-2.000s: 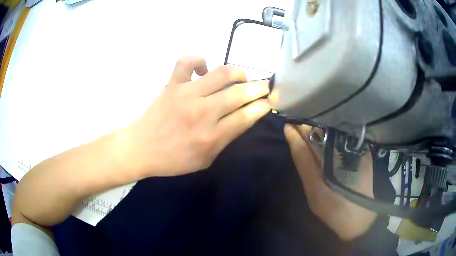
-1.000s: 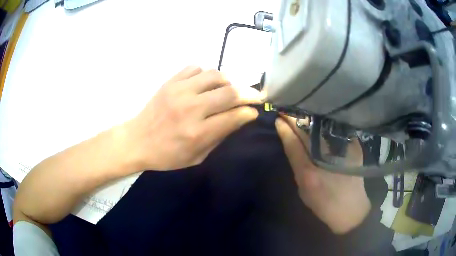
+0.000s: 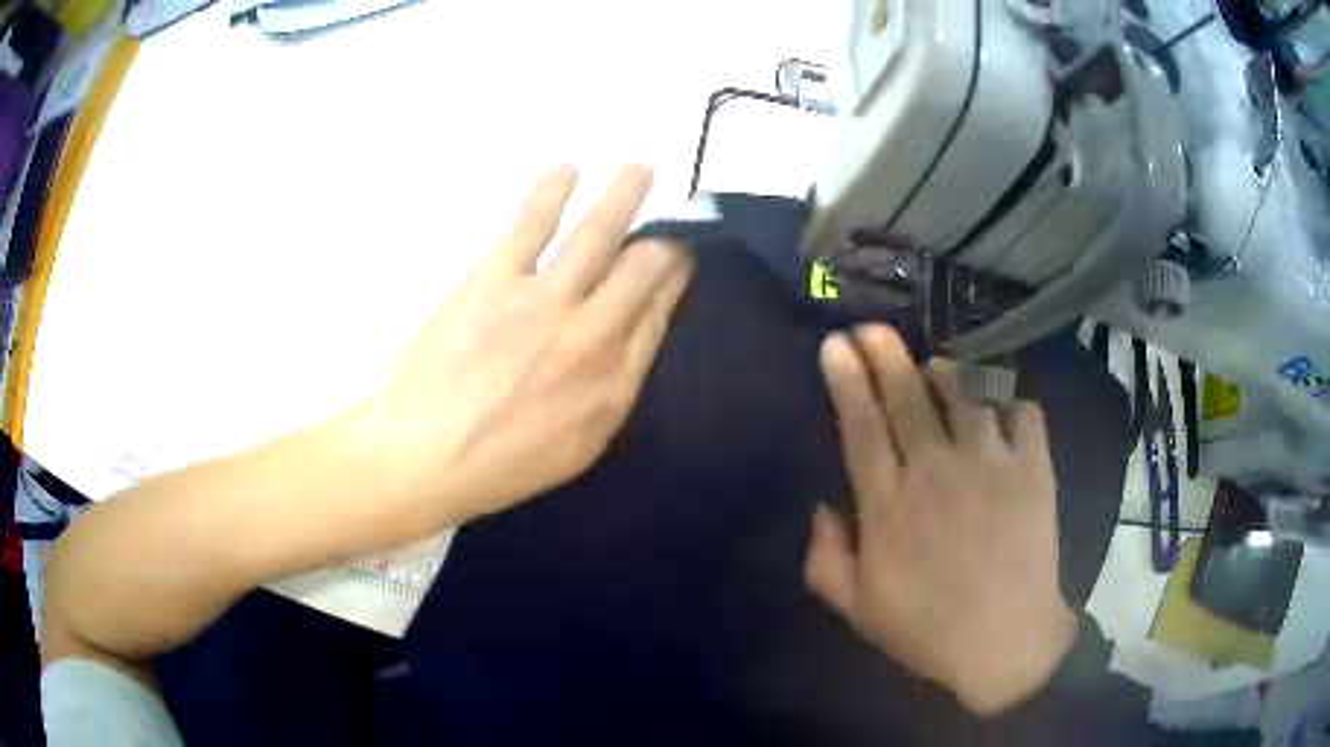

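A dark navy fabric panel [image 3: 700, 482] lies on the white machine table, runs under the presser foot area and hangs over the front edge. My left hand [image 3: 533, 350] lies on its left edge, fingers spread. A small pale patch [image 3: 678, 210] shows beyond its fingertips. My right hand [image 3: 941, 511] lies flat on the fabric, just in front of the grey-white sewing machine head [image 3: 934, 132], fingers a little apart. A yellow-green spot [image 3: 824, 280] shows under the head. The needle itself cannot be made out.
The white table [image 3: 292, 219] has a yellow-orange strip [image 3: 73, 190] at left and printed ruler marks at its front edge. Long dark tools, one a blue-purple tool [image 3: 1164, 504], lie right of the machine near a yellowish piece [image 3: 1203, 620]. A grey object [image 3: 314, 15] lies at the far edge.
My right hand has come out from behind the machine head onto the fabric. My left hand has moved away from the needle area and its fingers have spread. More fabric shows beside the head.
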